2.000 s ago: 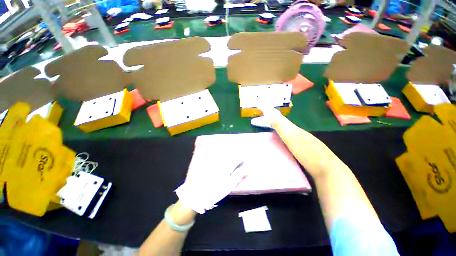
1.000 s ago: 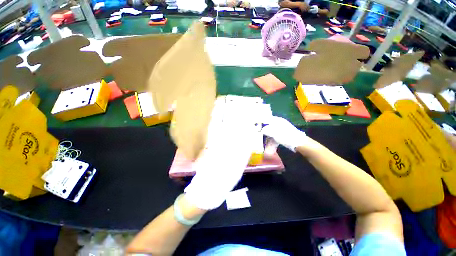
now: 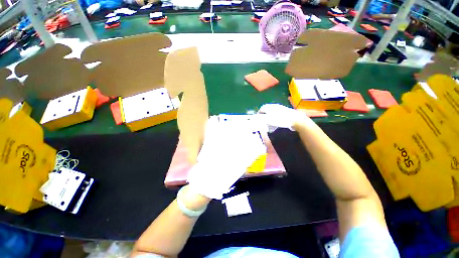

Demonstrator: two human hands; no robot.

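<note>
An open yellow carton [image 3: 257,164] sits on the pink pad [image 3: 177,174], its brown lid [image 3: 191,95] standing up on the left side. White contents [image 3: 235,119] show at its back edge. My left hand [image 3: 226,156], in a white glove, lies over the carton and hides most of it; its fingertips cannot be made out. My right hand [image 3: 282,117], also gloved, is at the carton's back right corner with bent fingers; whether it grips anything is unclear. A small white piece [image 3: 237,204] lies on the black surface in front of the pad.
Open cartons with white units stand on the green belt, one left of the lid [image 3: 151,108] and one at right [image 3: 318,94]. Orange squares [image 3: 261,79] lie there. Flat yellow cartons stand left [image 3: 25,156] and right [image 3: 412,151]. A corded unit [image 3: 65,189] lies left. A pink fan [image 3: 283,27] stands behind.
The carton from the belt's middle is now on the pink pad, its place on the belt bare. Since a second ago, my right hand has moved slightly up and left, and the lid has tilted less toward me.
</note>
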